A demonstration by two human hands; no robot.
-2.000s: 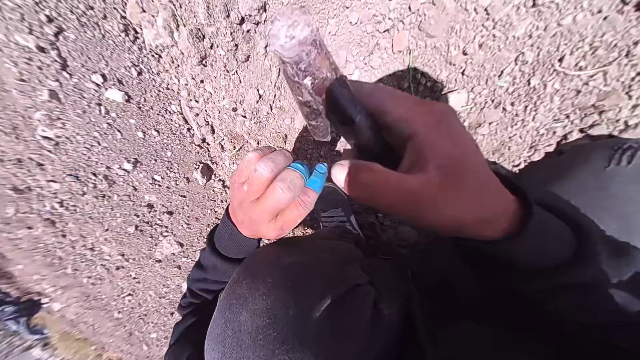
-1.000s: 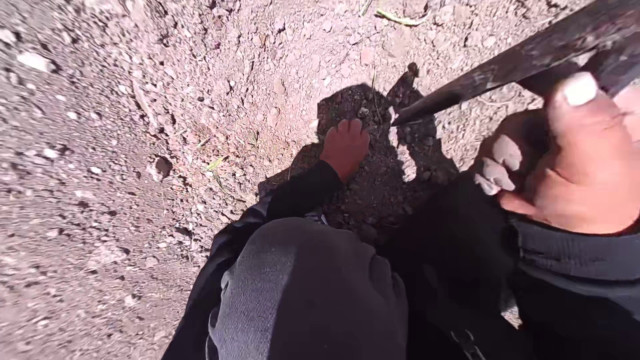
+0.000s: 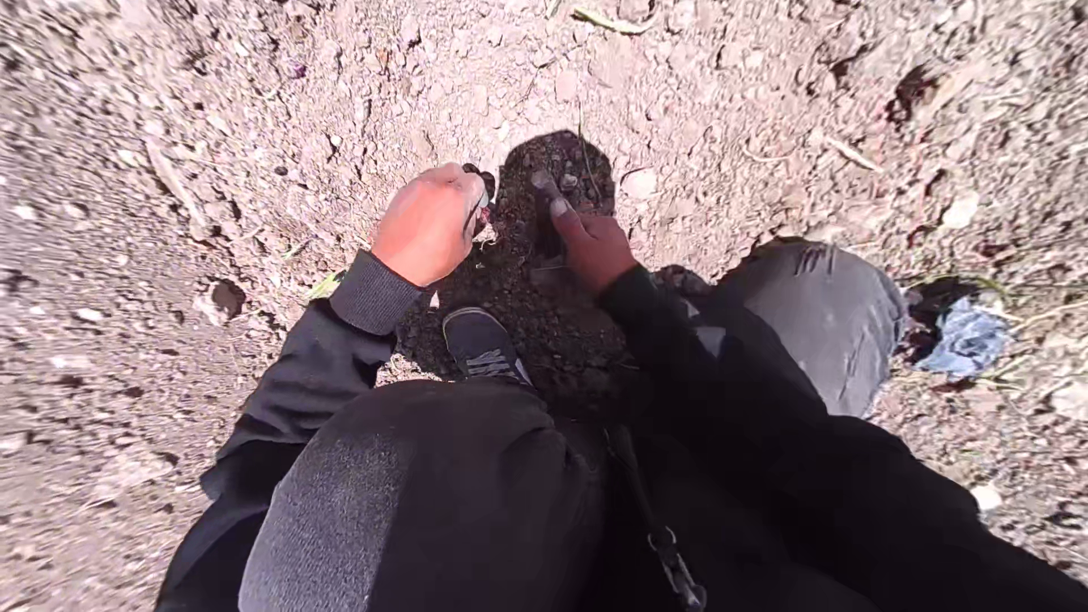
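Observation:
My left hand (image 3: 433,223) is low over the pale, stony soil, its fingers curled round a small dark object (image 3: 483,183) that shows only at the fingertips. What it is, I cannot tell. To its right, in deep shadow, my right hand (image 3: 592,246) has the thumb pointing up and away from me. A dark, narrow shape (image 3: 548,234) lies against its fingers; the shade hides whether it is a tool handle. The hands are apart, with shaded loose soil (image 3: 523,229) between them. The dark metal tool seen earlier cannot be made out clearly.
A dark shoe (image 3: 484,344) with pale laces stands just below the hands. My raised knee in grey trousers (image 3: 340,510) is at the lower left, the other knee (image 3: 824,314) at the right. Crumpled blue material (image 3: 966,338) lies beyond it. A stone (image 3: 221,302) sits at left.
My right hand, which held up a long dark metal tool at the right one second ago, is now low near the ground beside my left hand. The left fingers now hold something dark.

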